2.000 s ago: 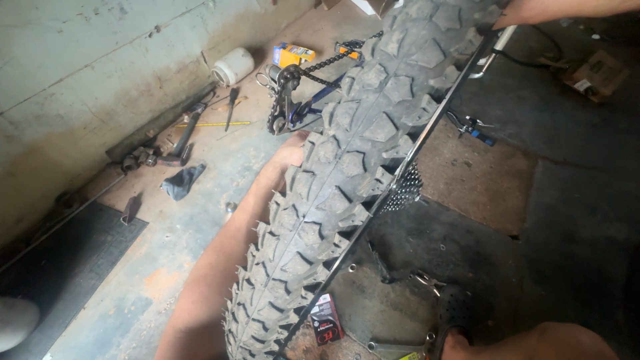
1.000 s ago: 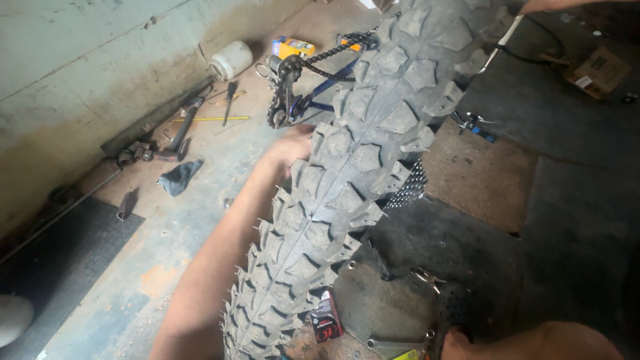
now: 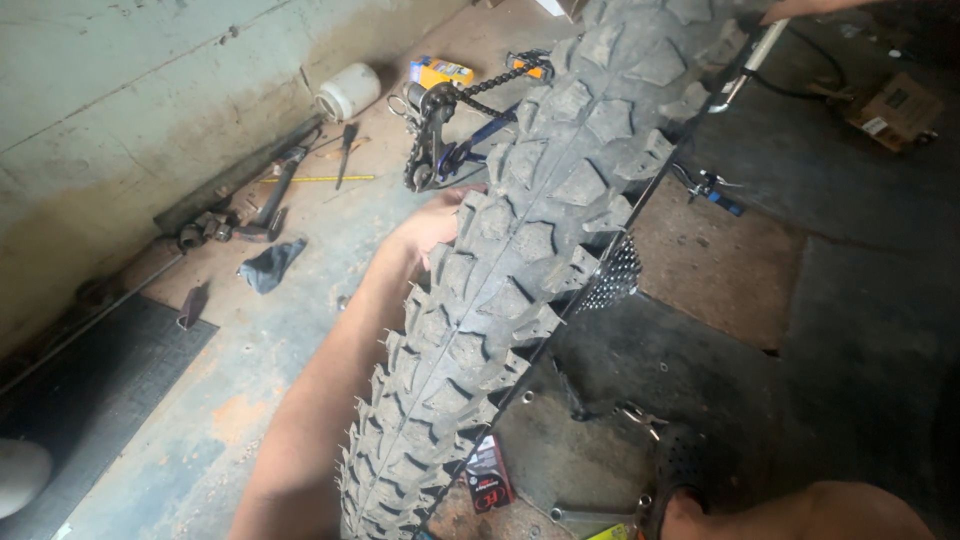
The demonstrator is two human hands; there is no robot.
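Note:
A knobby bicycle tyre [image 3: 510,247] on a wheel spans the head view from bottom centre to top right. My left hand [image 3: 442,225] reaches behind its left side; the fingers are hidden by the tyre. A cassette of sprockets [image 3: 613,277] shows at the wheel's right side. Only a small part of my right hand [image 3: 787,9] appears at the upper right edge of the tyre, its fingers mostly out of sight. Beyond the left hand lie a rear derailleur [image 3: 431,142] and a chain [image 3: 484,94] by a blue frame part.
A hammer [image 3: 266,217], a grey rag [image 3: 271,266], a white jar [image 3: 349,91] and a yellow box [image 3: 442,72] lie toward the wall. Right of the wheel are a brake lever [image 3: 709,191] and a cardboard box [image 3: 896,112]. Below are a red-black packet [image 3: 488,476], a spanner [image 3: 592,517] and a dark clog [image 3: 679,457].
The tyre has tilted or turned a little, so its tread faces the view more squarely than in the oldest frame and less of the rim's edge shows. Both hands remain at the wheel.

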